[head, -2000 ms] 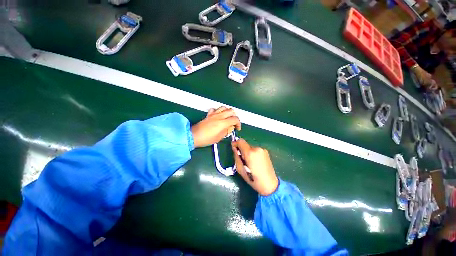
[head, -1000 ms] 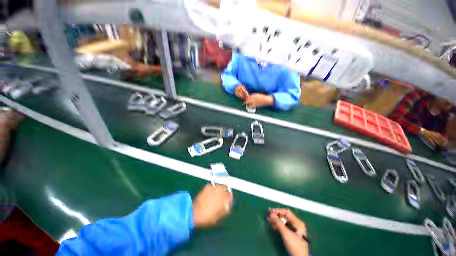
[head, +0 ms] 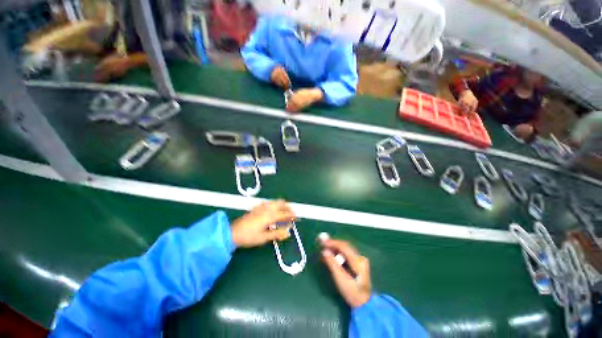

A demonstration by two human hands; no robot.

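Observation:
A white coiled cable (head: 291,259) lies as an upright oval loop on the glossy green surface, near the pale rail. My left hand (head: 265,223) covers its far end with the fingers, so the label there is mostly hidden. My right hand (head: 344,267) is just right of the loop, apart from it, and holds a slim pen-like tool (head: 340,259) that is largely hidden by the fingers. A small pale piece shows at the right fingertips.
Single cable loops (head: 248,176) are scattered on the dark green belt beyond the pale rail (head: 369,220). A cable pile (head: 558,270) is at the right edge. A red tray (head: 443,117) and two people, one in blue and one in plaid, are across the belt.
My left hand has drawn back from a labelled loop over the rail and now holds a loop on the near surface. My right hand has moved closer to it. The view has shifted.

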